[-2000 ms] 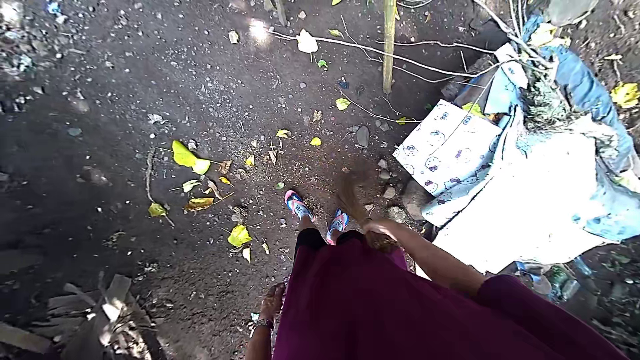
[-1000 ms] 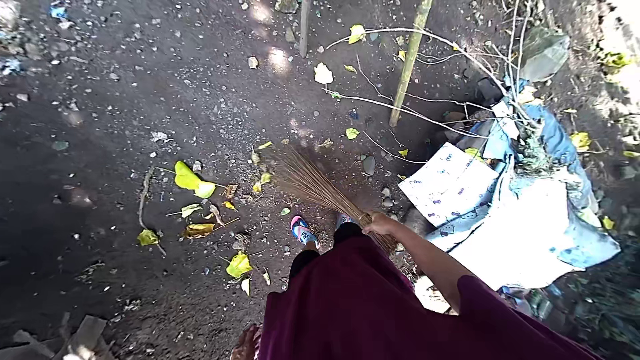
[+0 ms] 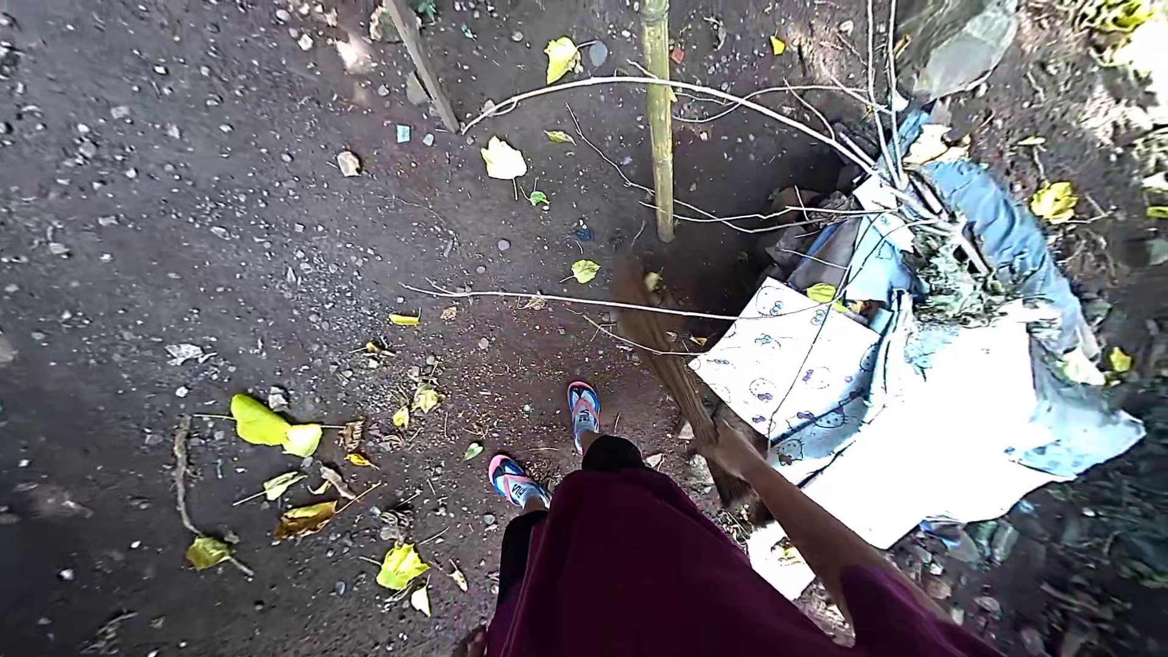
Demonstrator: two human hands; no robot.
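My right hand (image 3: 733,453) grips a stick broom (image 3: 677,379) near its bound end, beside the patterned white sheet. The broom's bristles are blurred and point up and forward, toward the foot of a bamboo pole (image 3: 659,137). Only a small part of my left hand (image 3: 471,642) shows at the bottom edge, by the maroon shirt; its fingers cannot be made out. Yellow and green leaves (image 3: 259,422) lie on the dark soil left of my feet, and a pale leaf (image 3: 504,159) lies farther forward.
A heap with a patterned white sheet (image 3: 785,356), blue cloth (image 3: 995,219) and bare branches (image 3: 730,96) stands at the right. Thin twigs reach left from it, across the broom's side. A wooden stake (image 3: 422,64) and a large stone (image 3: 965,46) are at the top.
The broom has swung from the front left of my feet to the right, toward the heap. My feet have shifted, and the left hand has mostly left the view.
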